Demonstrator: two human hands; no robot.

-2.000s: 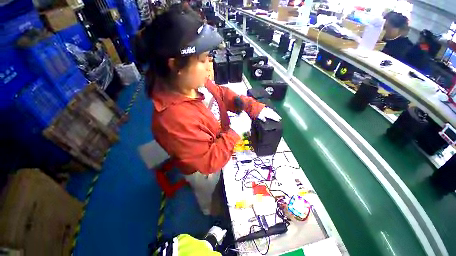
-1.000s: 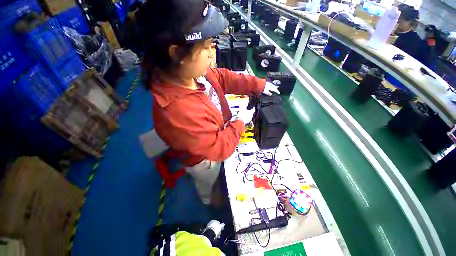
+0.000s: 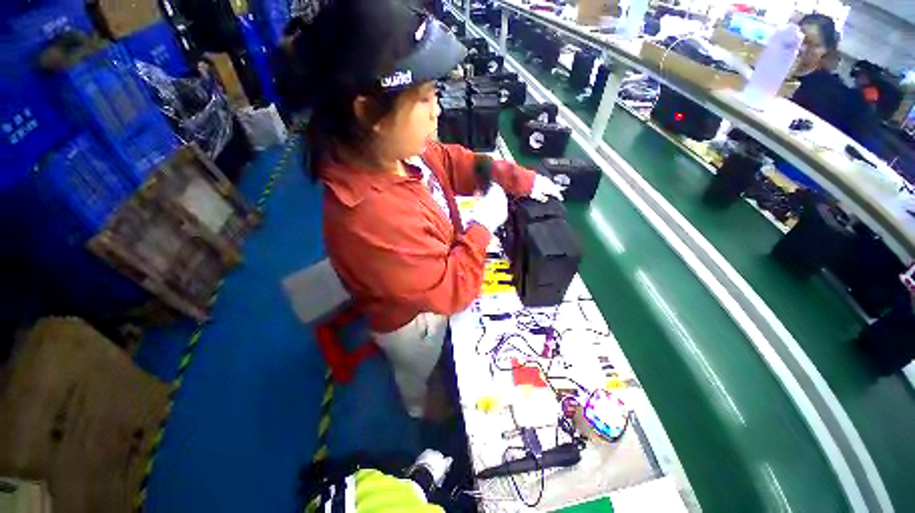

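My left hand (image 3: 431,467), in a white glove below a yellow-green sleeve, shows small and blurred at the bottom, beside the bench's left edge. Its fingers are too unclear to tell whether they hold anything. My right hand is out of view. Nearest on the white bench (image 3: 482,376) lie a long black bar (image 3: 530,461) with thin cables, a round multicoloured roll (image 3: 606,414), a red piece (image 3: 529,375) and tangled dark leads (image 3: 499,348).
A red-jacketed person (image 3: 391,240) stands by the bench, white gloves at a black speaker cabinet (image 3: 547,261). The green conveyor (image 3: 662,301) carries more cabinets. A red stool (image 3: 341,346), wooden pallet (image 3: 166,230) and blue crates (image 3: 105,110) stand left.
The neighbour's far glove has moved from beyond the cabinet back to its top edge. The neighbour and cabinet sit slightly farther right in view. My left glove has barely moved.
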